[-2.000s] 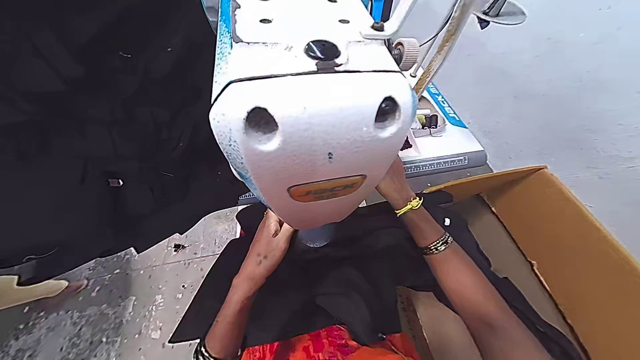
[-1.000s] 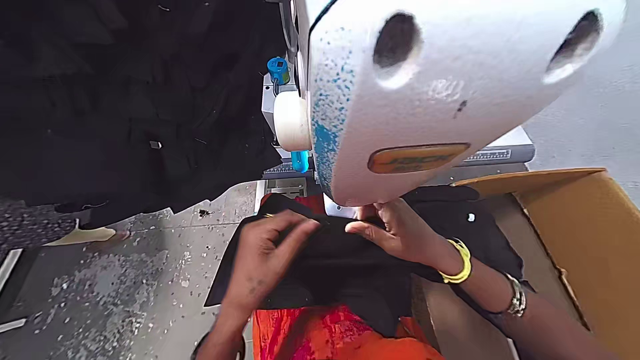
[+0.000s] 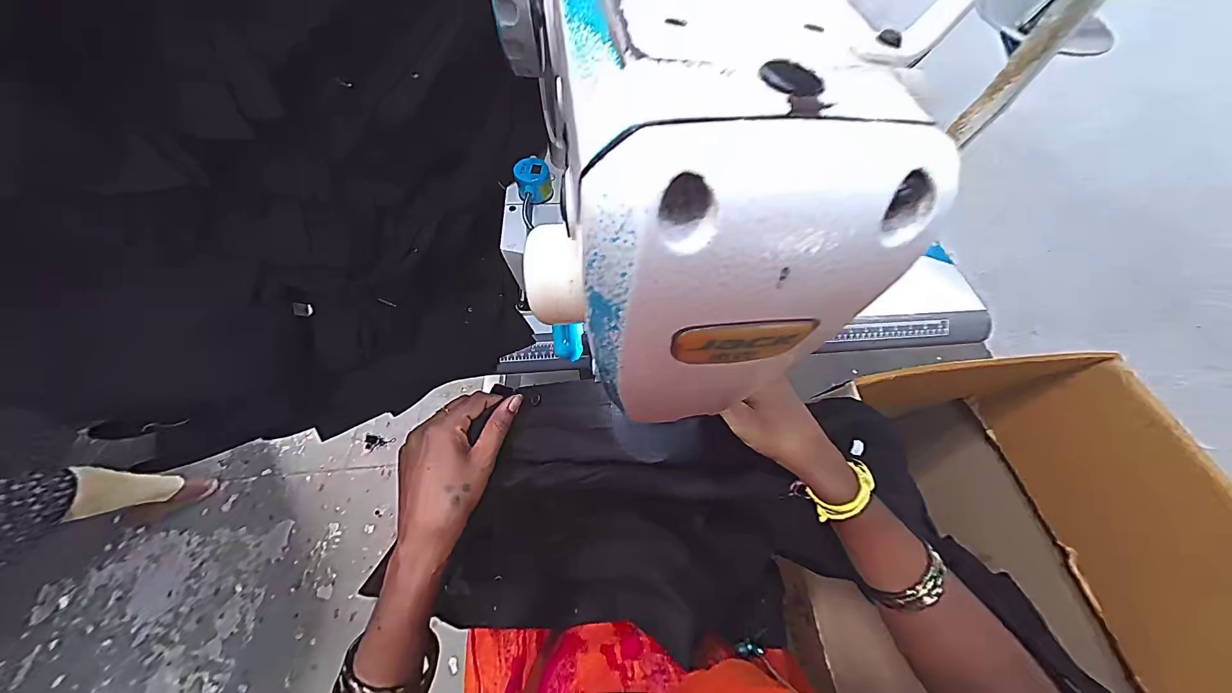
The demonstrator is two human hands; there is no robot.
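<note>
The white head of a Jack sewing machine [image 3: 770,250] fills the upper middle of the view. Black fabric [image 3: 616,539] lies below it and over my lap. My left hand [image 3: 457,462] pinches the upper left edge of this fabric between thumb and fingers, left of the machine head. My right hand [image 3: 770,414] reaches under the head from the right, on the fabric; its fingers are hidden behind the head, so their hold cannot be seen. The needle area is hidden too.
A cardboard box [image 3: 1126,510] stands at the right, with part of the black fabric over its edge. A large pile of black fabric [image 3: 241,192] takes up the upper left. Another person's foot [image 3: 192,491] shows at the far left above the stained floor [image 3: 192,587].
Since one second ago my left hand has moved left, away from my right hand, to the fabric's edge. My right hand has gone partly under the machine head. The view has shifted.
</note>
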